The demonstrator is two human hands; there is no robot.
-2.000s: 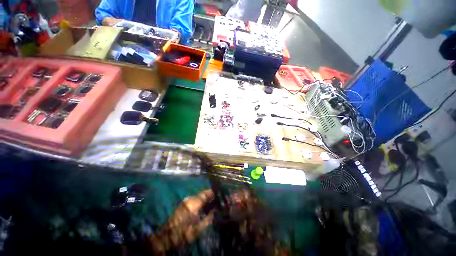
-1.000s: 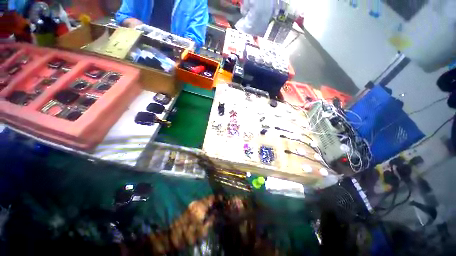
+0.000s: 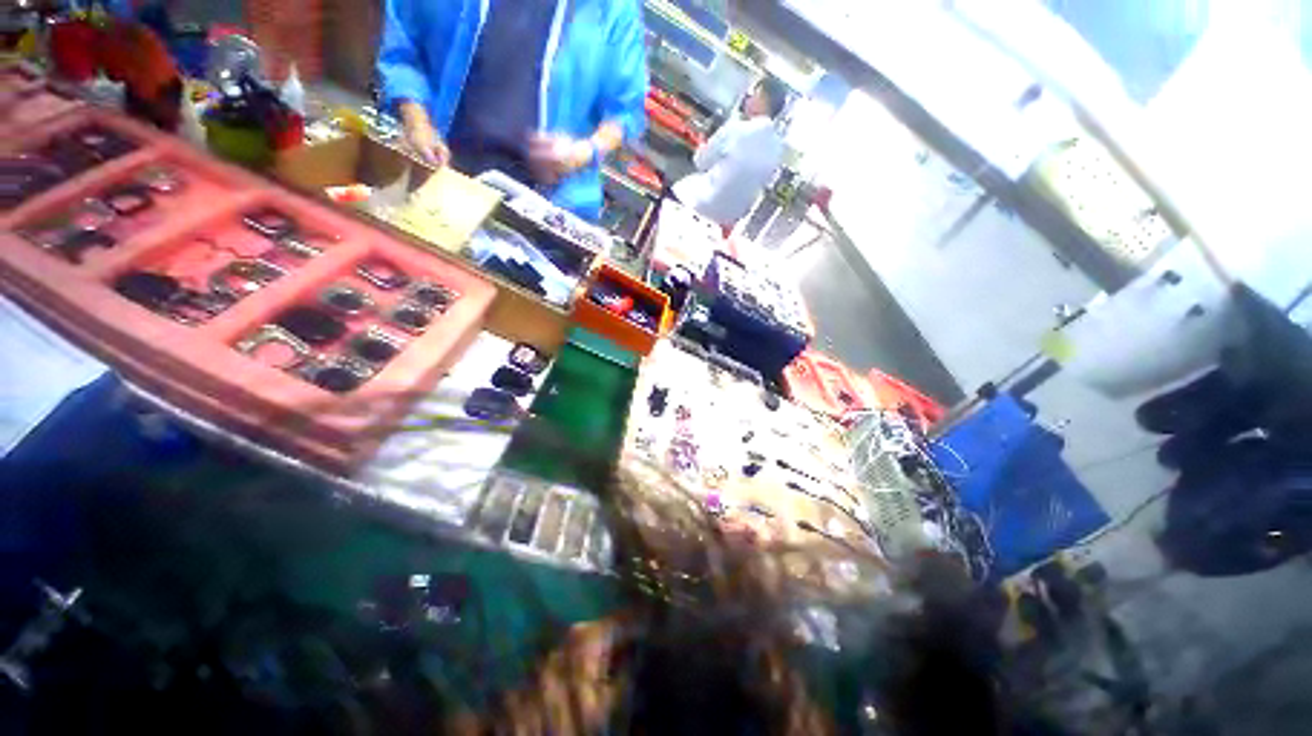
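Note:
My left hand (image 3: pixel 568 683) is a blurred, skin-toned shape at the bottom edge, partly cut off. A second blurred patch to its right may be my right hand (image 3: pixel 784 683). Dark strands smear over both, so their fingers and anything between them are hidden. A dark flat module (image 3: pixel 425 598) with a small white label lies on the green mat (image 3: pixel 317 554), left of my hands. A pale compartment organizer (image 3: pixel 540 521) lies behind my hands.
A pink foam tray (image 3: pixel 345 420) with dark watch units is at left. Beside it are dark units (image 3: pixel 497 404), a green bin (image 3: pixel 583 403), an orange box (image 3: pixel 622 305) and a parts board (image 3: pixel 720 431). A tangled-wire device (image 3: pixel 888 496) stands right. A person in blue (image 3: pixel 604 86) is behind.
The camera view has tilted up and turned, so the bench sits lower and more slanted and another person in white shows. My hands sit lower at the bottom edge.

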